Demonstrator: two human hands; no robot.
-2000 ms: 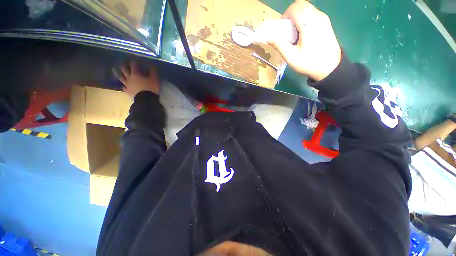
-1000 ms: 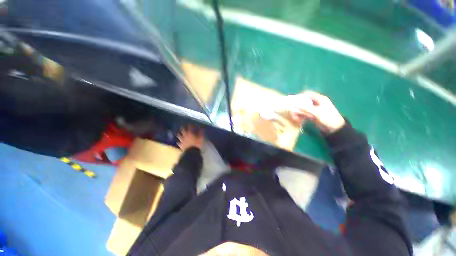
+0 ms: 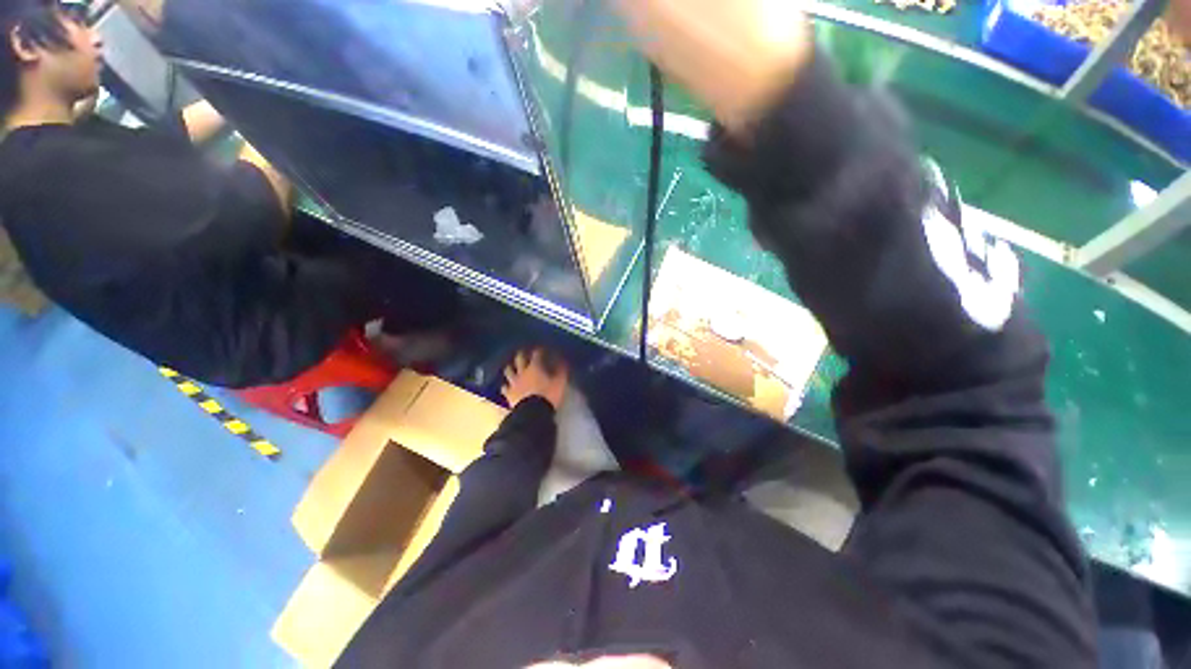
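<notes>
My right hand (image 3: 731, 46) is raised at the top of the view, blurred and cut off by the upper edge; its fingertips and anything in them are hidden. Below it, the stained cardboard sheet (image 3: 712, 353) lies on the green bench near the front edge. A small pale round shape, perhaps the white dish (image 3: 730, 332), shows faintly on it. My left hand (image 3: 533, 379) rests low by the bench's front edge, fingers spread and empty.
The glass-sided dark enclosure (image 3: 392, 157) stands left of the sheet. An open cardboard box (image 3: 379, 510) is beside my knees. A person in black (image 3: 131, 248) sits at the left by a red stool (image 3: 314, 392). A blue bin (image 3: 1045, 59) is at the upper right.
My right hand has moved up and away from the cardboard sheet; the white bottle it held earlier is no longer visible. My left hand stays low. The view has shifted, showing the person at left.
</notes>
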